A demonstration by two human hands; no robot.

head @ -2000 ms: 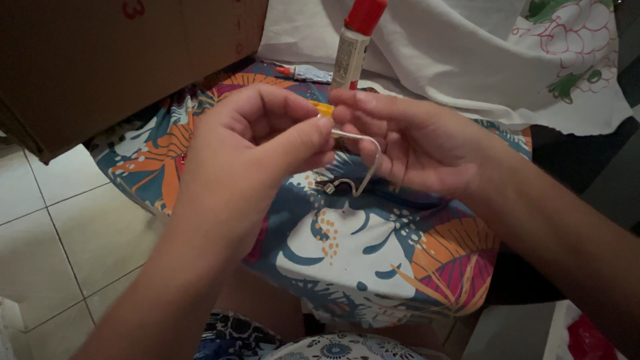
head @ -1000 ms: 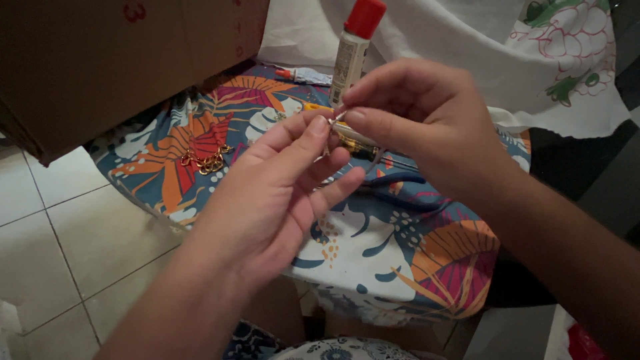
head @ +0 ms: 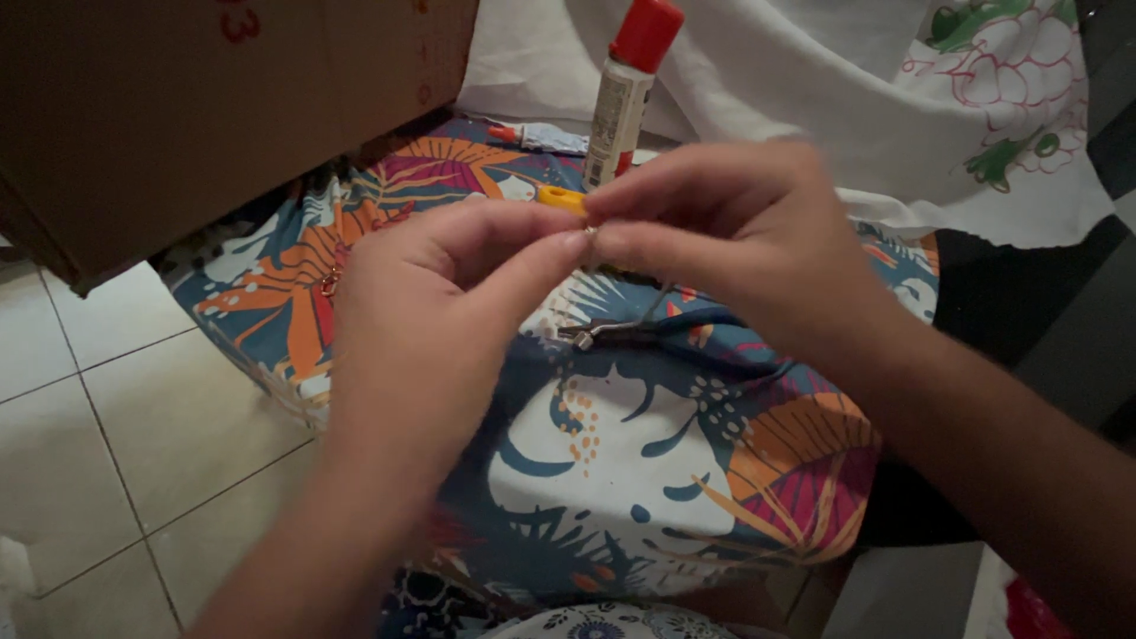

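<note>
My left hand (head: 426,311) and my right hand (head: 754,231) meet fingertip to fingertip above the table, pinching a thin pale cord (head: 658,303) between thumbs and forefingers. The cord hangs below my right fingers, with a small metal end piece (head: 583,339) at its lower end. Dark-blue-handled pliers (head: 701,330) lie on the patterned cloth just under my hands, their dark jaws close to that end piece. A yellow object (head: 563,199) shows behind my fingertips, partly hidden. Small gold-coloured metal rings (head: 330,282) lie left of my left hand, mostly covered by it.
A cardboard box (head: 222,115) stands at the back left. Behind my hands stands a white bottle with a red cap (head: 624,98), beside a crumpled tube (head: 552,138). A white painted cloth (head: 887,133) drapes over the back. The floral cloth (head: 612,444) covers the round-edged table.
A second ago my left fingers were more spread and my right hand was raised above them; now both hands pinch together at one level. The cord end with its metal piece hangs in sight again.
</note>
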